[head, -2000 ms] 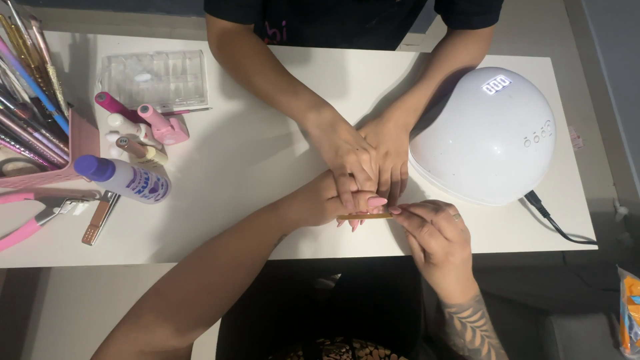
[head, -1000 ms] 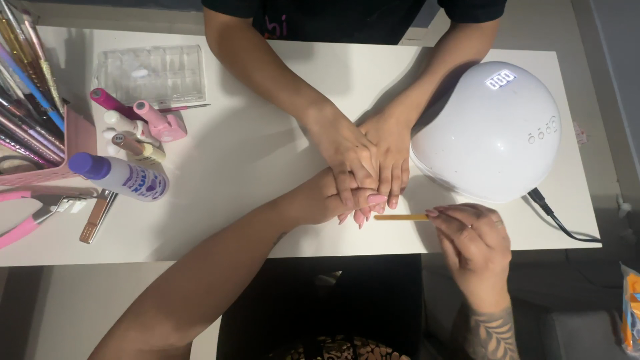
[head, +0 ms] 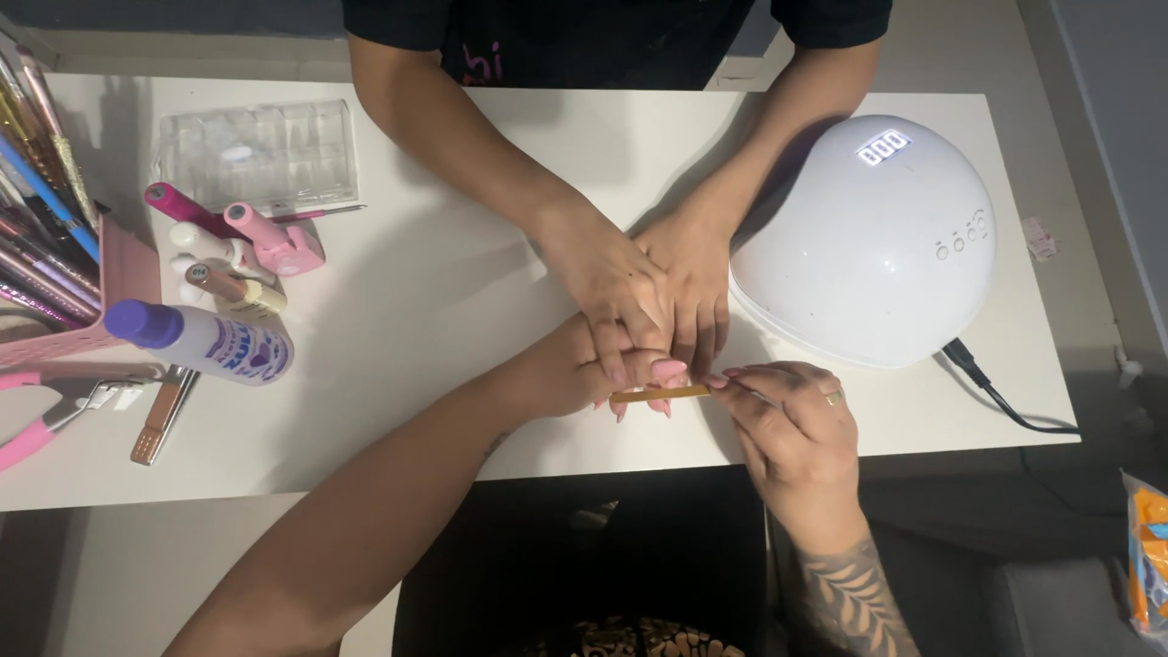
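Note:
A person in a dark shirt sits across the white table (head: 411, 274) with both hands laid on it. My left hand (head: 570, 370) is closed around the fingers of one of those hands (head: 620, 283); my own nails are long and pink. The person's other hand (head: 695, 265) rests flat beside it. Between the fingertips of my right hand (head: 785, 411) is a thin yellow nail file (head: 659, 394), which lies across the held fingers just below my left fingertips. Exactly where the file touches is hidden.
On the right stands a white nail lamp (head: 876, 246) with its cable (head: 995, 392). At left are a purple-capped bottle (head: 205, 339), several polish bottles (head: 274, 239), a clear compartment box (head: 260, 155), a pink basket of brushes (head: 128, 274), pink-handled nippers (head: 55, 411) and a brown-faced metal clipper (head: 164, 415).
My right hand swung out to the right with the file a second ago and is now back against the held fingers. My left hand has kept its hold.

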